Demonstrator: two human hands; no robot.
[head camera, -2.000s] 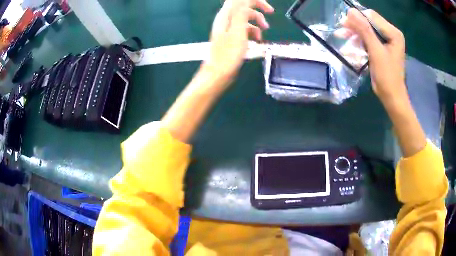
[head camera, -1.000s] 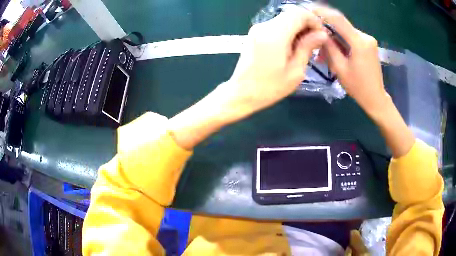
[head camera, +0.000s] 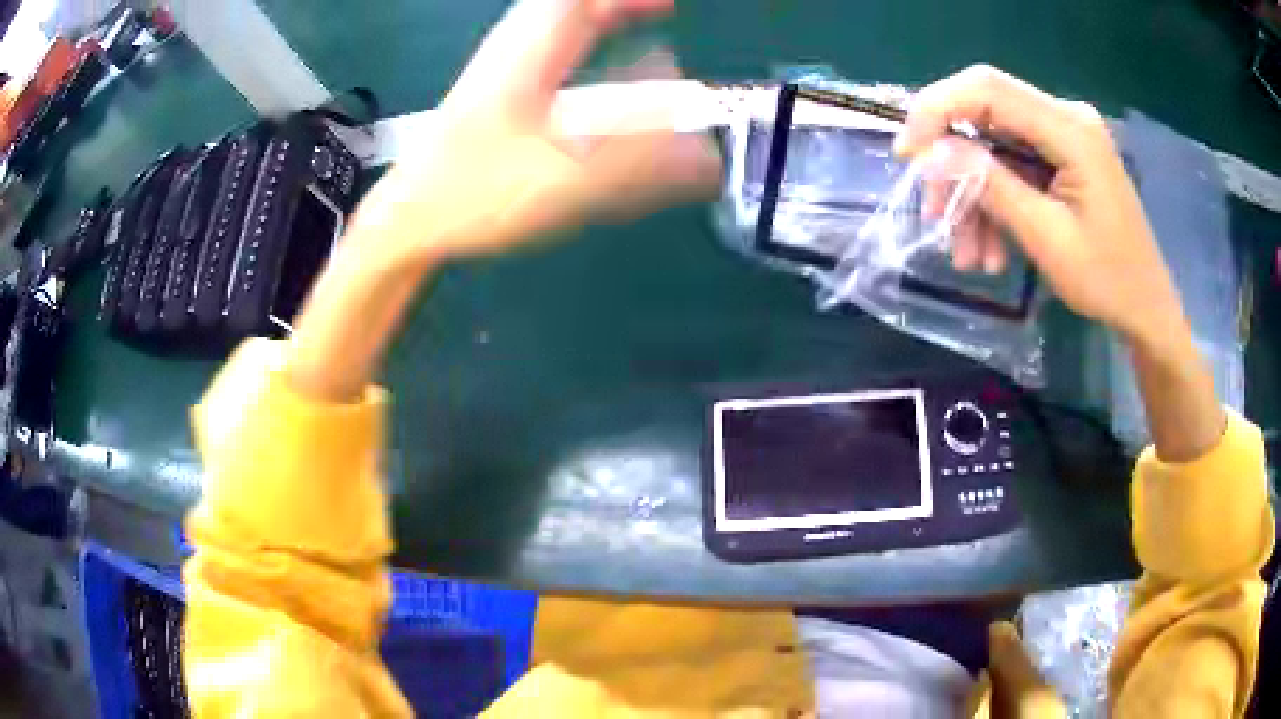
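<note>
A black-bordered screen window (head camera: 777, 169) is held up above the plastic-wrapped pile at the bench's middle. My right hand (head camera: 1047, 204) grips its right side. A crinkled clear film (head camera: 899, 232) hangs from the fingers of my right hand, across the window. My left hand (head camera: 541, 148) is up to the left of the window, blurred, with fingers spread and nothing seen in it. A black video player (head camera: 822, 464) lies flat near the bench's front edge, its silver-white screen outline showing and its dial at the right.
Several black players (head camera: 211, 232) stand in a row at the left, one with a cord loop. A blue crate (head camera: 457, 607) is below the bench edge by my lap. Translucent plastic sheets (head camera: 1187, 267) lie at the right. A whitish strip (head camera: 1243, 183) crosses the green bench.
My hands were together over the window one second ago. My left hand has moved away to the left. The window now faces me, with clear film hanging from my right hand.
</note>
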